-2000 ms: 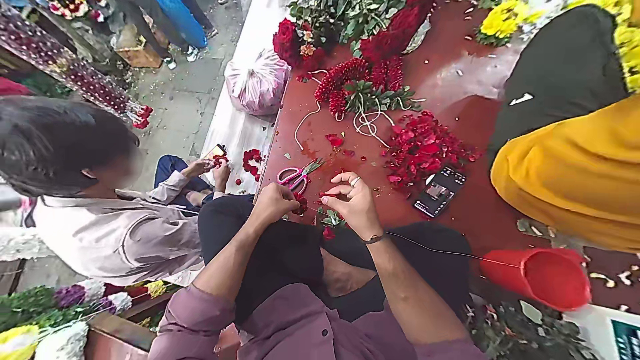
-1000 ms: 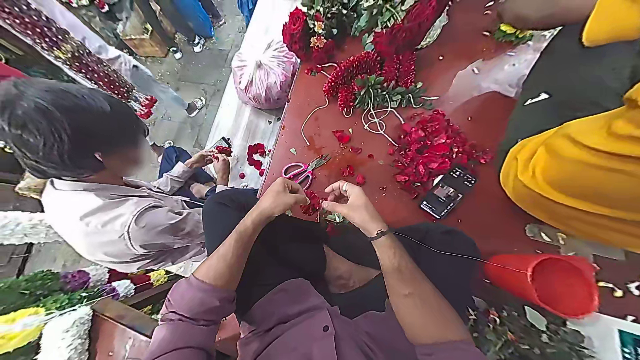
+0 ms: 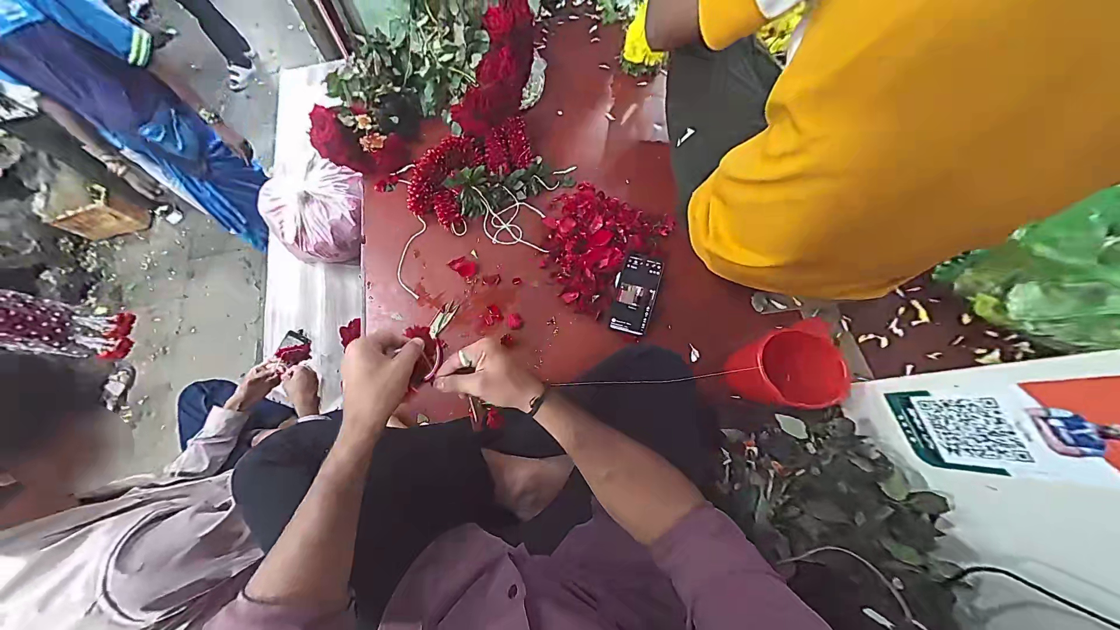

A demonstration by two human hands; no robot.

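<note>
My left hand (image 3: 376, 381) pinches a small red flower or petals, partly hidden by its fingers. Close on its right, my right hand (image 3: 494, 376) holds a thin thread (image 3: 647, 381), which runs right to the red plastic bucket (image 3: 792, 366). Between and behind the hands lie scissors (image 3: 435, 354) with pink handles, partly covered. Stems and a red bloom (image 3: 494, 418) hang below my right hand. Ahead are loose red petals (image 3: 595, 232), a phone (image 3: 636, 295) and a red flower garland (image 3: 446, 179) with white string (image 3: 503, 219).
A person in yellow (image 3: 831, 175) sits at the right. At the left, another person's hands (image 3: 280, 381) hold red flowers. A tied plastic bag (image 3: 312, 210) stands beside the red platform (image 3: 394, 271). Leaves (image 3: 831, 499) lie under the bucket, near a white board (image 3: 945, 516).
The view has swung to the right. The person in yellow has leaned further in over the platform. My two hands stay close together, with the thread still running to the bucket.
</note>
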